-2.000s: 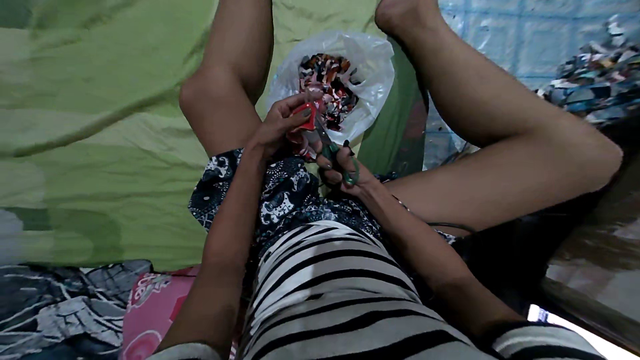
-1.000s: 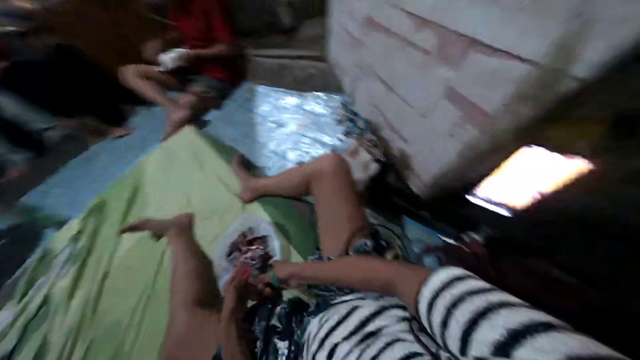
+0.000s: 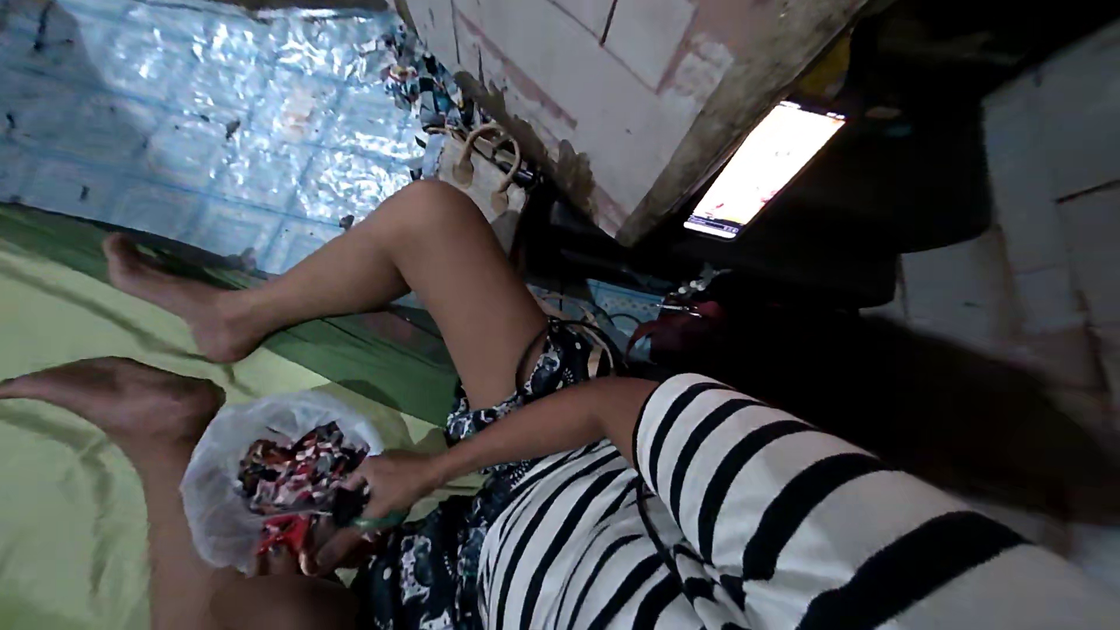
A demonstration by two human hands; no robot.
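Note:
A white plastic bag [image 3: 210, 490], open at the top and full of small dark, red and white scraps [image 3: 302, 468], stands between my legs on the green cloth. At the bag's near right edge is my right hand [image 3: 398, 486], closed around the green handle of a cutting tool [image 3: 381, 522], probably scissors; the blades do not show clearly. My left hand [image 3: 297, 560], low in the view and partly hidden, holds a red piece of material [image 3: 284, 532] at the bag's lower edge.
A lit phone [image 3: 766, 171] leans beside a wall corner [image 3: 630, 219]. A handbag with loop handles [image 3: 464, 175] and a heap of scraps [image 3: 429, 87] lie along the wall. Blue tile-patterned sheeting [image 3: 219, 131] borders the green cloth [image 3: 52, 516].
The view has swung far to the right, bringing the wall and the phone into sight. Both hands remain by the bag, with the red piece still in my left hand.

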